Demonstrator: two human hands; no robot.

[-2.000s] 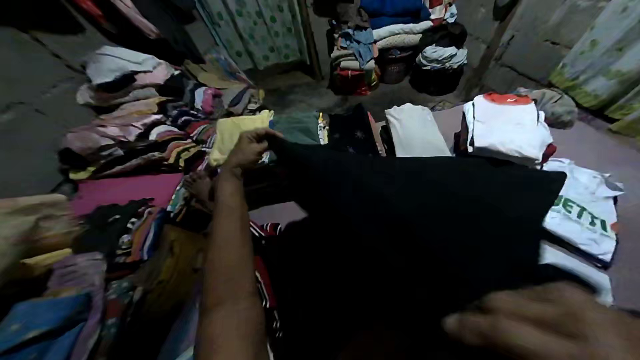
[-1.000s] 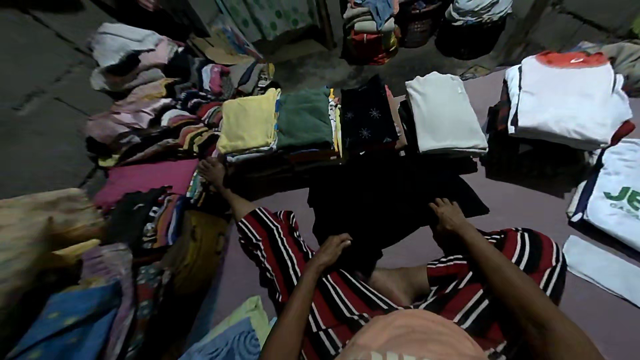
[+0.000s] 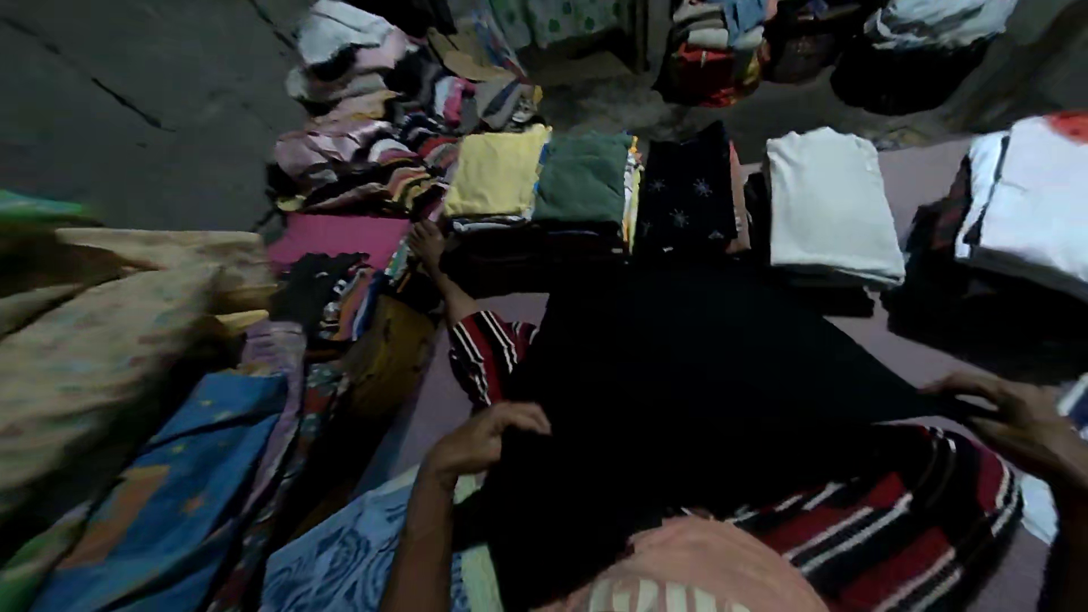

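Note:
A black cloth garment (image 3: 680,382) lies spread over my lap and striped trousers (image 3: 901,510). My left hand (image 3: 489,438) pinches its left edge between thumb and fingers. At the right, my right hand (image 3: 1011,416) grips a corner and draws the cloth out to a point. Just beyond the garment stands a row of folded stacks, topped by a yellow cloth (image 3: 497,174), a green cloth (image 3: 585,178), a black cloth with snowflake shapes (image 3: 690,191) and a white cloth (image 3: 829,200). The garment's exact kind cannot be told.
A heap of mixed clothes (image 3: 365,144) rises at the back left, beside a pink cloth (image 3: 340,242). A blue patterned cloth (image 3: 187,476) lies at the near left. White folded shirts (image 3: 1037,204) are stacked at the right. Filled containers (image 3: 918,68) stand on the floor behind.
The black garment, bunched low in front of me one second ago, is now spread wide across my lap. My hands have moved apart, the right one outward with the cloth's corner.

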